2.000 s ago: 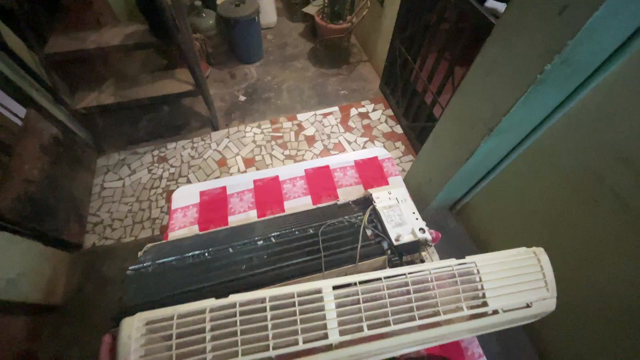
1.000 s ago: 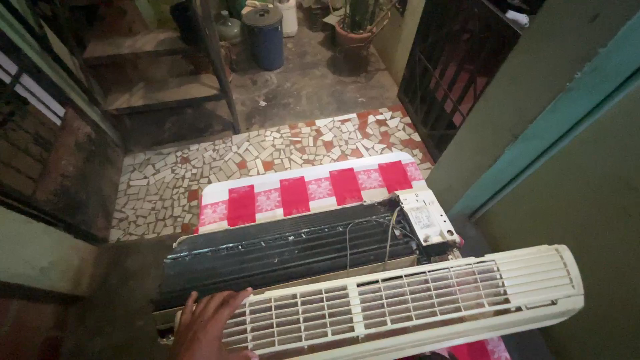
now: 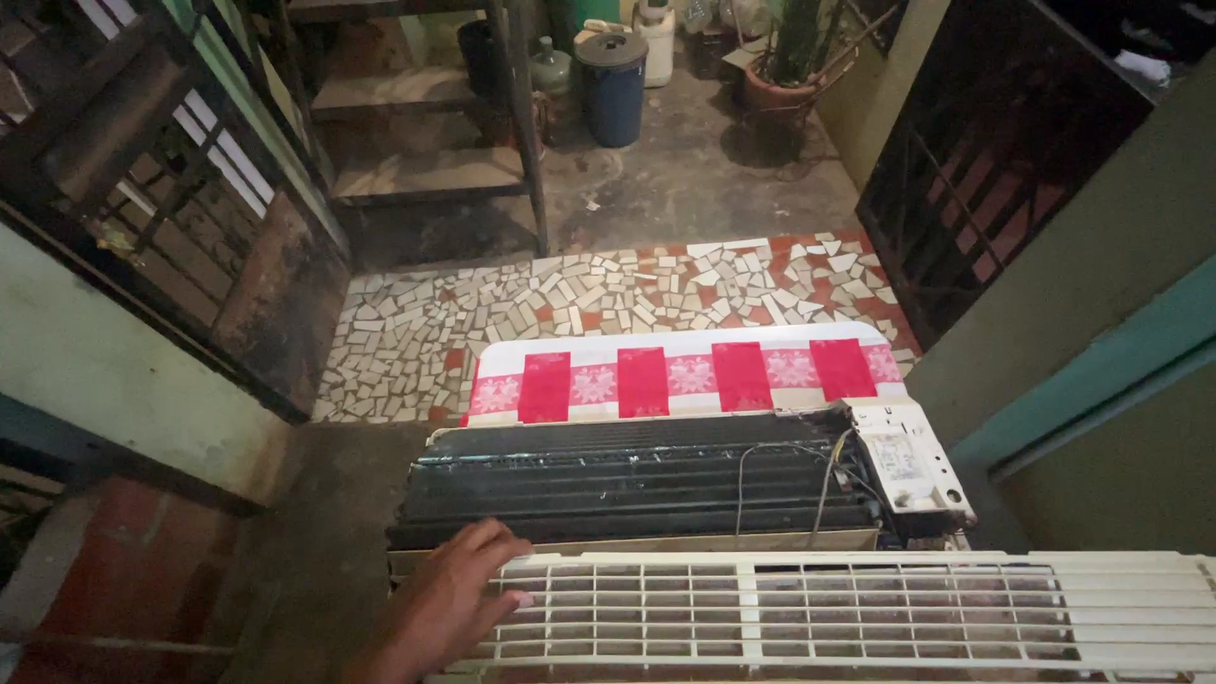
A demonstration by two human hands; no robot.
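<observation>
My left hand [image 3: 451, 598] is at the left end of a cream plastic louvred cover [image 3: 750, 608], thumb and fingers on its grille near the top edge. Behind the cover lies the opened indoor unit of a split air conditioner, its dark finned coil [image 3: 608, 475] showing. At the unit's right end sits a cream electrical box [image 3: 907, 465] with a label and loose wires [image 3: 826, 484] beside it. The unit rests on a table with a red and white patterned cloth [image 3: 689, 375]. My right hand is out of view.
Beyond the table is a floor of broken tile [image 3: 608, 294]. Wooden stairs [image 3: 427, 176] stand at the back left, a lidded blue bin [image 3: 613, 100] and a potted plant [image 3: 779, 90] at the back. A dark metal gate [image 3: 997, 161] and walls flank the right side.
My left hand, barely visible at the cover's left end two seconds ago, now shows over its grille. The cover appears more level in view. The view has shifted.
</observation>
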